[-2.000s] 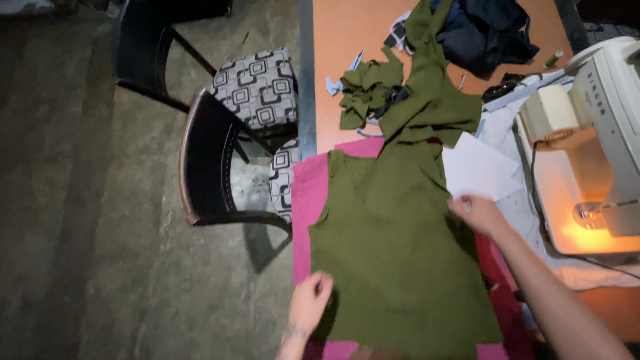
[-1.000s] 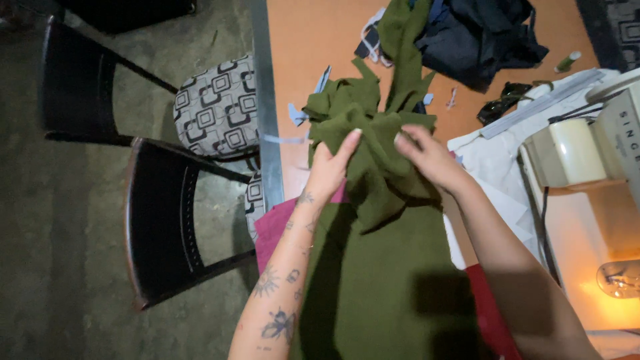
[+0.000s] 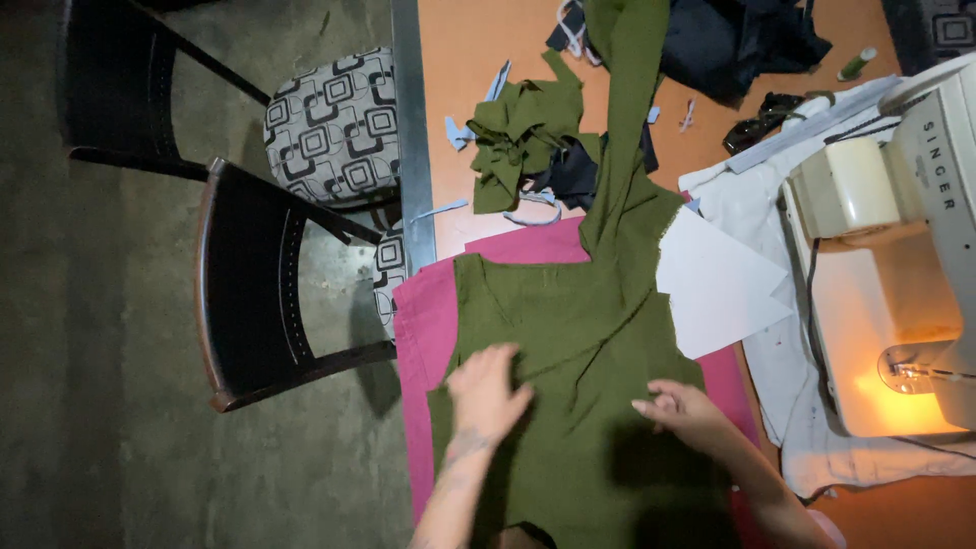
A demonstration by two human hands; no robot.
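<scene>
An olive green garment piece [image 3: 564,328] lies spread over pink fabric [image 3: 427,328] on the table, with creases running across its upper part. My left hand [image 3: 488,389] is over the garment's left side, fingers apart, holding nothing. Over the right side is my right hand [image 3: 675,408], its fingers curled; whether it pinches any cloth cannot be told. A long olive strip of fabric [image 3: 633,99] runs from the garment's top right up the table. White paper [image 3: 717,282] sticks out beside the garment's right edge.
Olive scraps [image 3: 526,130] and dark cloth [image 3: 732,46] lie at the table's far part, near a green thread spool [image 3: 858,65]. A Singer sewing machine [image 3: 862,282] with its lamp lit stands right, on white cloth [image 3: 762,366]. Chairs [image 3: 252,282] stand left.
One second ago both my hands were at bunched green fabric near the garment's top; now they are lower and apart, and that fabric lies flatter, with the strip extending upward.
</scene>
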